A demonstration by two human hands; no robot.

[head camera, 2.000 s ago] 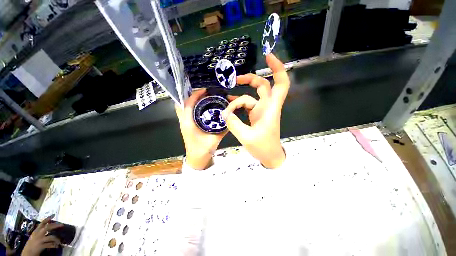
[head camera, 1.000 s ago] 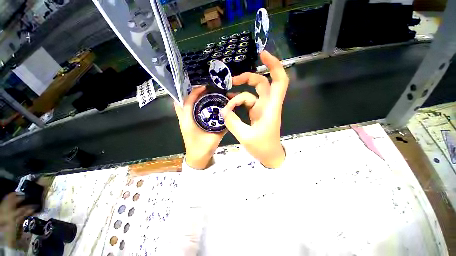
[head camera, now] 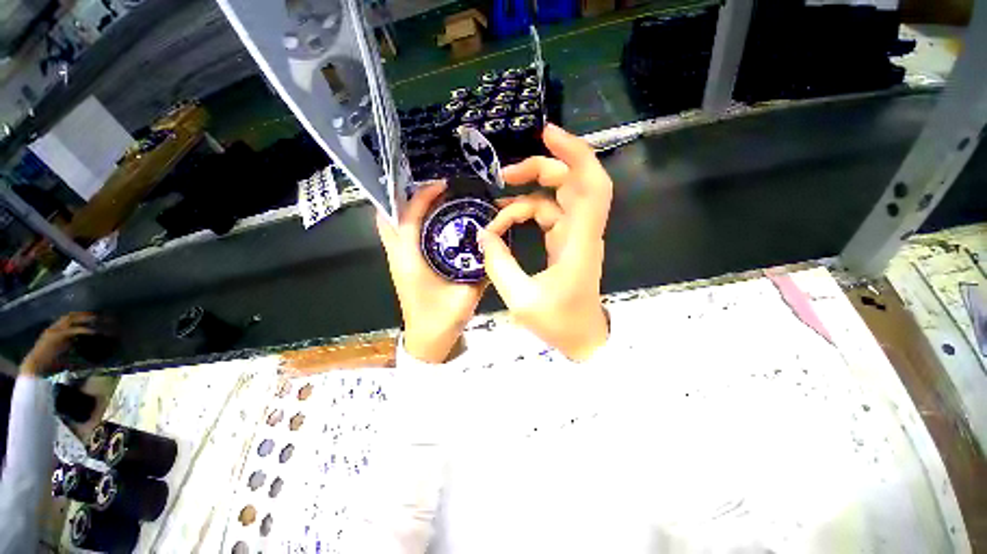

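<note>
My left hand (head camera: 424,287) holds a black cylindrical housing (head camera: 430,247) with its open end up, and a folded adhesive sheet (head camera: 314,81) stands upright from the same hand. A white patterned round sticker (head camera: 461,239) shows inside the housing's ringed rim. My right hand (head camera: 557,243) has its thumb and a bent finger at that sticker, over the rim's right side. A second round sticker (head camera: 477,155) hangs from another right fingertip above the housing. A third, seen almost edge-on (head camera: 538,67), stands on a raised fingertip.
A dark conveyor belt (head camera: 693,222) runs behind the bench (head camera: 606,433). Beyond it are trays of ringed housings (head camera: 496,106). A metal upright (head camera: 904,162) stands right. A holed sheet (head camera: 271,465) and several black housings (head camera: 135,492) lie left, near another person's arm (head camera: 27,433). A pink strip (head camera: 801,306) lies right.
The raised sticker has turned edge-on and moved left with my right hand. The housing's opening has tilted slightly. More housings stand at the left, and the other person's arm has moved up to the belt.
</note>
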